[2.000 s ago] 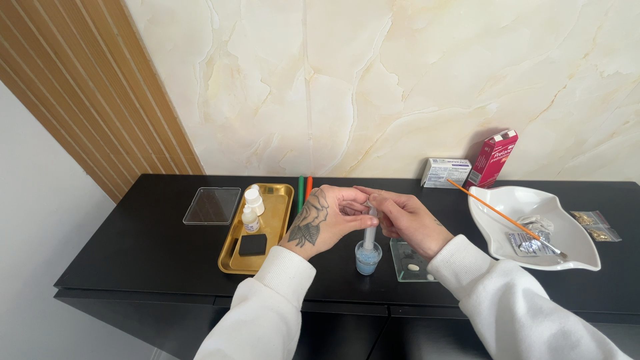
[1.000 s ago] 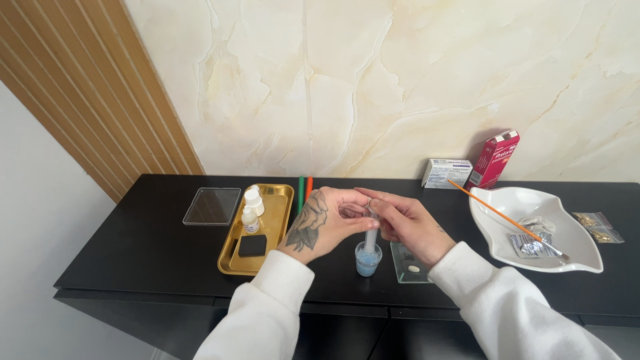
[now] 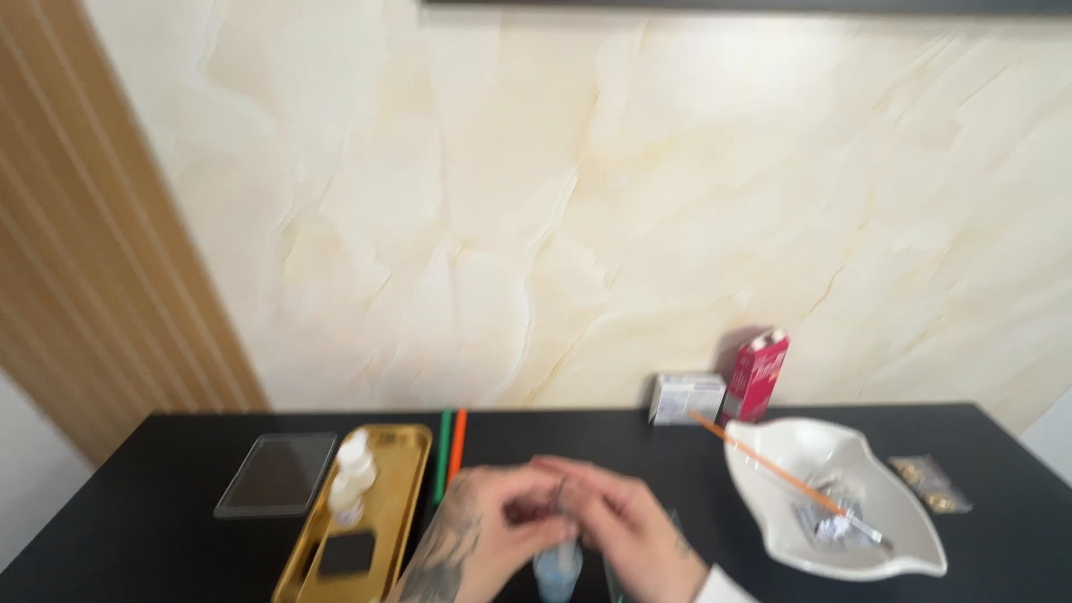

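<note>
Both hands meet at the bottom middle, above a small clear cup with light blue contents [image 3: 557, 576]. My left hand [image 3: 494, 523], its wrist tattooed, and my right hand [image 3: 624, 523] have their fingers closed together around the top of a pale stick-like object [image 3: 567, 553], whose lower part reaches down to the cup. The fingers hide most of it, and the view is blurred. Just right of the cup, a glass plate [image 3: 615, 578] is largely covered by my right hand.
Left are a gold tray [image 3: 410, 477] with white bottles [image 3: 356, 461] and a black square [image 3: 347, 553], a clear flat plate [image 3: 280, 473], and green [image 3: 444, 456] and orange sticks [image 3: 457, 444]. Right: a white dish [image 3: 754, 502] with a brush [image 3: 779, 473], boxes [image 3: 687, 398] [image 3: 756, 377], small bags [image 3: 930, 483].
The view has tilted up, showing more wall and a dark edge at the top. Both hands remain together over the cup.
</note>
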